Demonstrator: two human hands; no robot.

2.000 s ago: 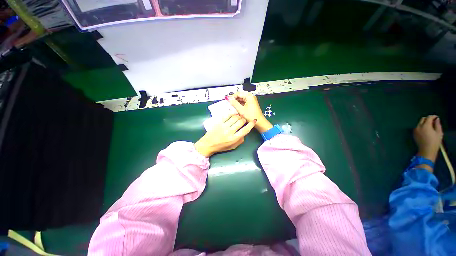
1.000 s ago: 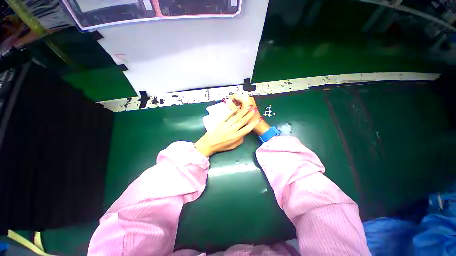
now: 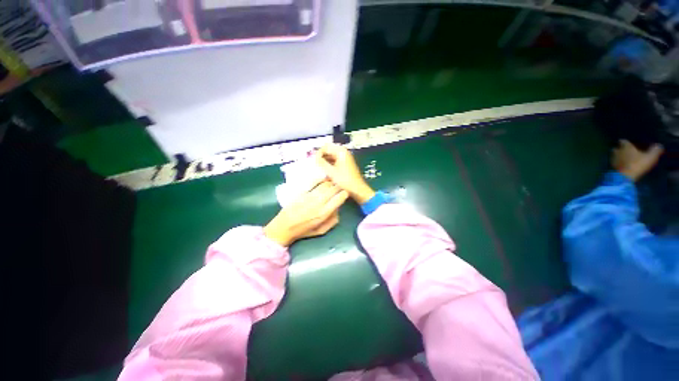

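Note:
A white release liner (image 3: 296,175) shows beyond my left hand, near the white edge strip of the green mat. My left hand (image 3: 309,213) holds the liner, its fingers reaching toward my right wrist. My right hand (image 3: 342,170) is bent over the liner's right side with thumb and fingertips together; whether a tiny piece is pinched there is too small to tell. A blue band (image 3: 377,202) is on my right wrist. A small silvery-white cluster (image 3: 372,170) lies on the mat just right of my right hand.
Tall black foam tray blocks (image 3: 63,260) stand at the left. A white board (image 3: 246,97) with a picture sheet stands behind the edge strip (image 3: 447,120). At right, a person's blue sleeve (image 3: 607,231) and hand (image 3: 635,158) are beside a dark object.
The view has shifted, so the bench scene sits further left and slightly lower. The person's arm at right has reached forward to a dark object. My hands remain together at the liner.

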